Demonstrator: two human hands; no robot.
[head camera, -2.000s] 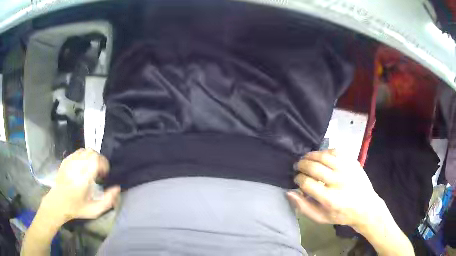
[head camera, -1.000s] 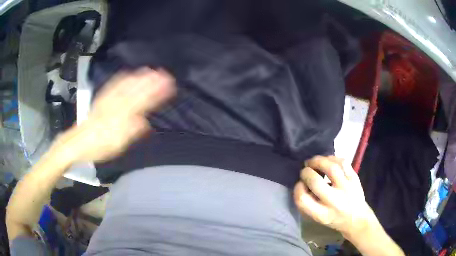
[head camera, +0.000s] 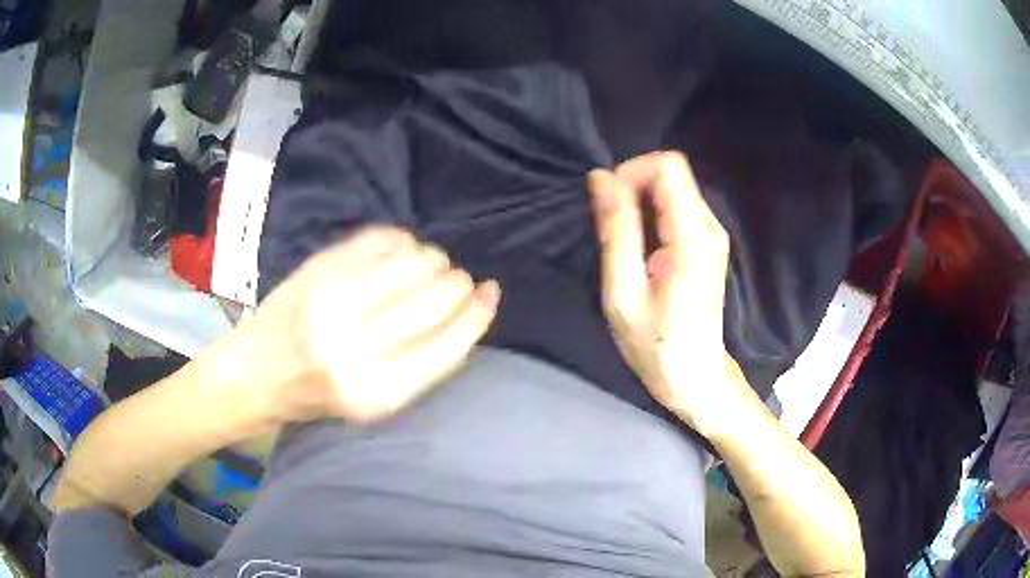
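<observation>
The dark, slightly shiny garment (head camera: 497,124) lies over the lap, with its matte band (head camera: 553,299) along the edge against the grey clothing. My right hand (head camera: 666,277) is at the middle of the garment, its thumb and index fingertips pinching the cloth, with folds running to them. My left hand (head camera: 390,322) is over the band's left part, blurred, with fingers curled; whether it grips cloth cannot be told.
A pale bin (head camera: 102,169) with dark items stands on the left. The white machine table edge (head camera: 881,57) with a printed ruler crosses the upper right. A red-edged tray (head camera: 864,361) and dark cloth (head camera: 904,440) are on the right.
My right hand has left the band's right end and moved up and left to pinch the cloth. My left hand has moved right and down over the band. The view has turned slightly.
</observation>
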